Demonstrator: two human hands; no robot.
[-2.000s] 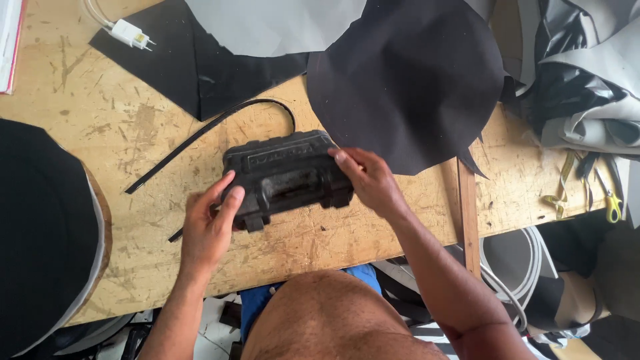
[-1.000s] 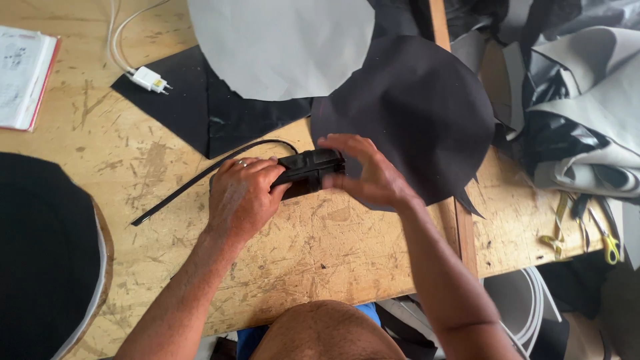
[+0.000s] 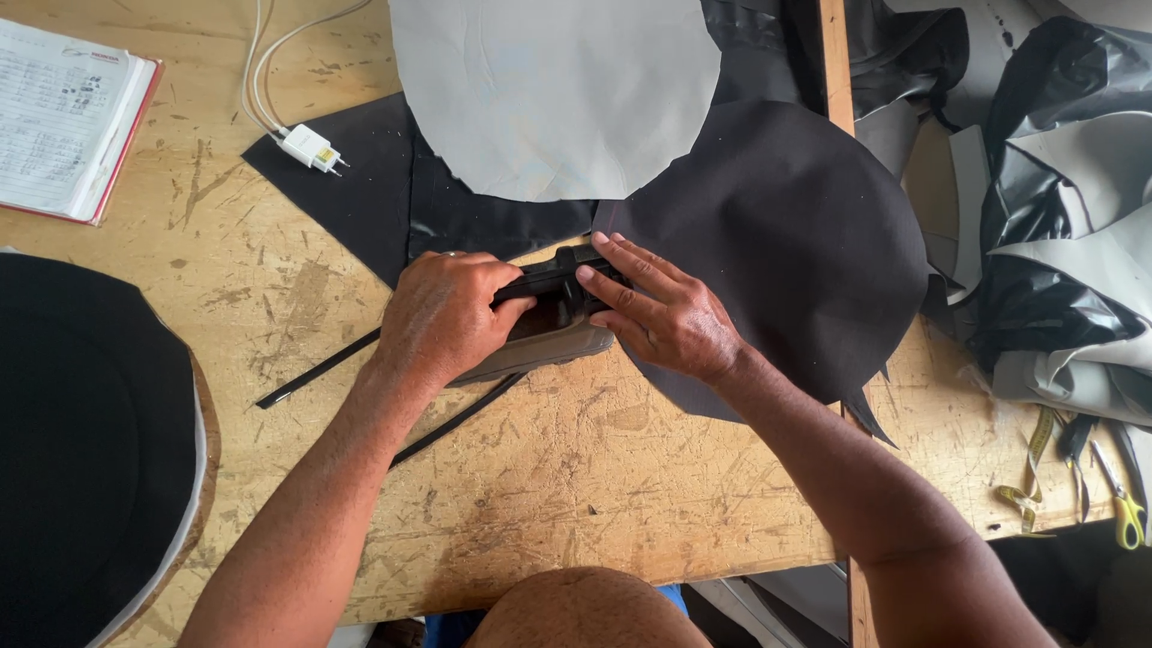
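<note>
A black plastic case (image 3: 558, 349) with a handle stands tilted on the table, held between my hands. My left hand (image 3: 454, 310) grips its left side, the thumb and fingers around the dark upper edge. The fingers of my right hand (image 3: 661, 310) are spread over its right end and touch it; the palm side is hidden. A narrow black strip (image 3: 328, 362) lies on the wood and passes behind my left hand and the case. Black sheet material (image 3: 346, 193) and a black round piece (image 3: 774, 243) lie just beyond.
A grey round piece (image 3: 558, 90) lies at the back, beside a white charger plug (image 3: 310, 148) with its cable. An open notebook (image 3: 63, 117) is at the far left, above a large black disc (image 3: 81, 450). On the right are heaped sheets (image 3: 1071, 270), yellow-handled scissors (image 3: 1127, 522) and a wooden bar (image 3: 837, 72).
The case was held up with its broad face in view two seconds ago; it is now turned, with a narrower side showing. Both hands have shifted their hold on it. The view has moved.
</note>
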